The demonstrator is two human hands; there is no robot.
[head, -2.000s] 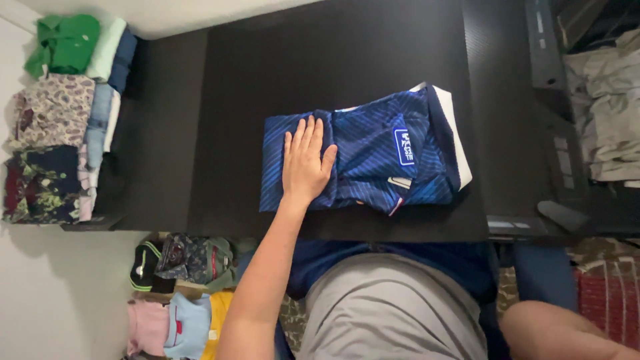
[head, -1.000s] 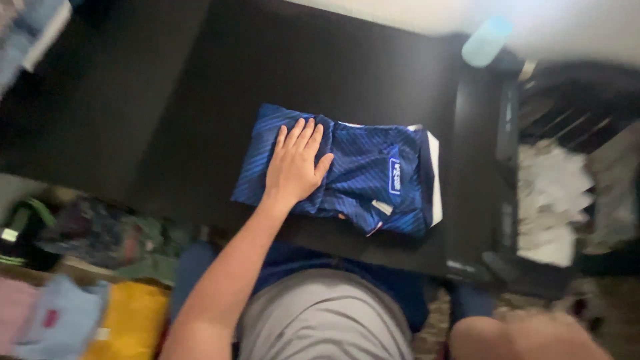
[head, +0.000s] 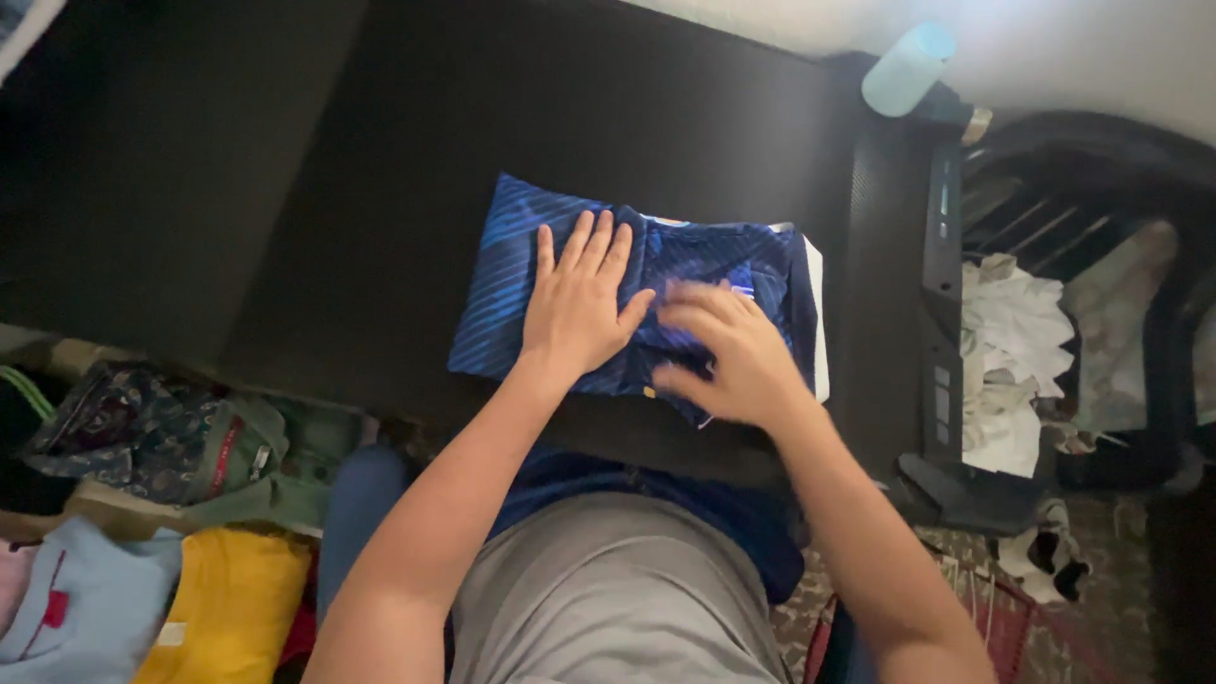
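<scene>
A folded blue striped jersey (head: 508,285) with a white edge at its right end lies on a black treadmill belt (head: 608,114). My left hand (head: 579,304) rests flat on its left half, fingers spread, palm down. Over the right half, my right hand (head: 727,351) is blurred by motion, its fingers apart and slightly curled, partly hiding a printed patch; whether it touches the fabric I cannot tell. Some fabric sticks out past the jersey's near edge, below my right hand.
A light blue bottle-like object (head: 907,71) stands at the far right corner. Beyond the treadmill's console-like edge (head: 940,285) lie white cloths (head: 1016,332) in a dark basket or chair. Folded yellow (head: 228,598), light blue (head: 95,589) and green (head: 304,446) clothes sit at lower left.
My right hand, near my leg at the lower right before, is now over the right half of the jersey. My left hand stays on the jersey. The view has shifted.
</scene>
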